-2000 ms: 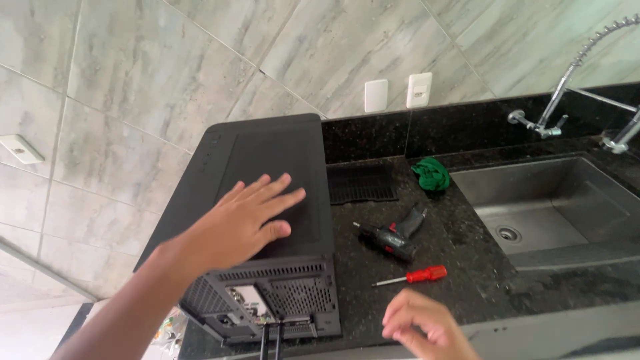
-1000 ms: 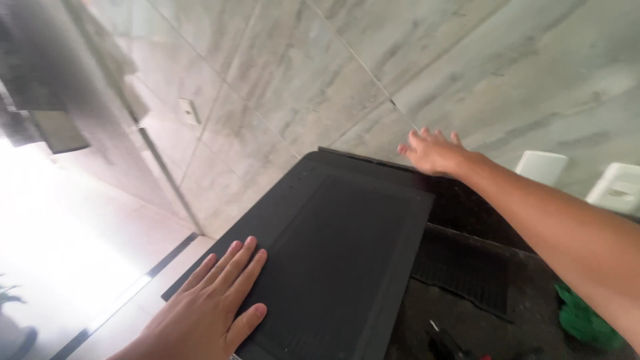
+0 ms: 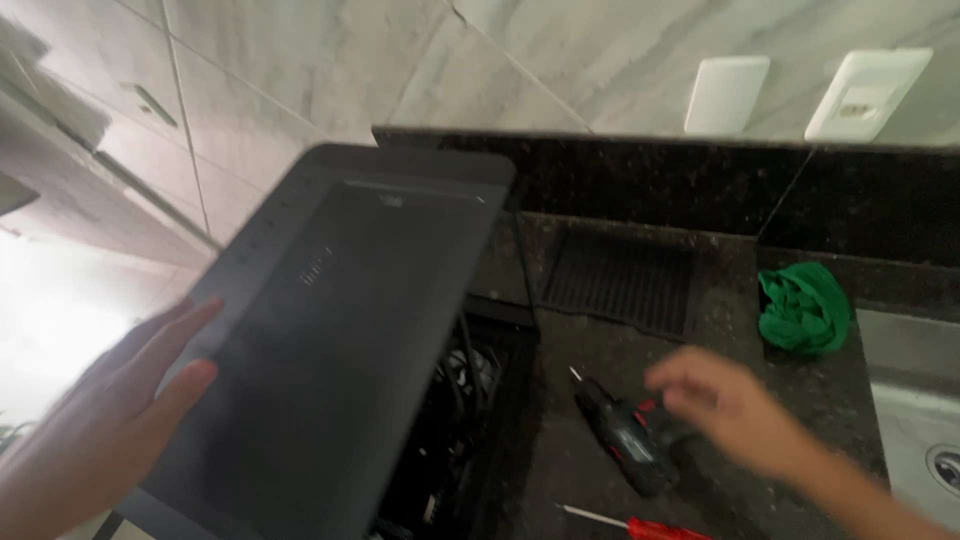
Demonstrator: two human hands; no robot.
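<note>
My left hand lies along the left edge of a black side panel, fingers apart, its thumb over the panel's face. The panel is tilted up off a black computer case, and cables show inside along the right. Whether the hand's fingers grip the panel's edge is hidden. My right hand, slightly blurred, hovers with curled fingers beside the black cordless screwdriver and holds nothing that I can see. Below the power tool lies a red-handled screwdriver, cut off by the frame's bottom edge.
A black ribbed mat lies on the dark stone counter near the backsplash. A green cloth sits bunched beside the steel sink at the right. Two white wall plates are on the tiled wall behind.
The side panel has lifted from the case, showing the inside on its right. My right hand has come down from near the wall to beside the cordless screwdriver. The view has shifted.
</note>
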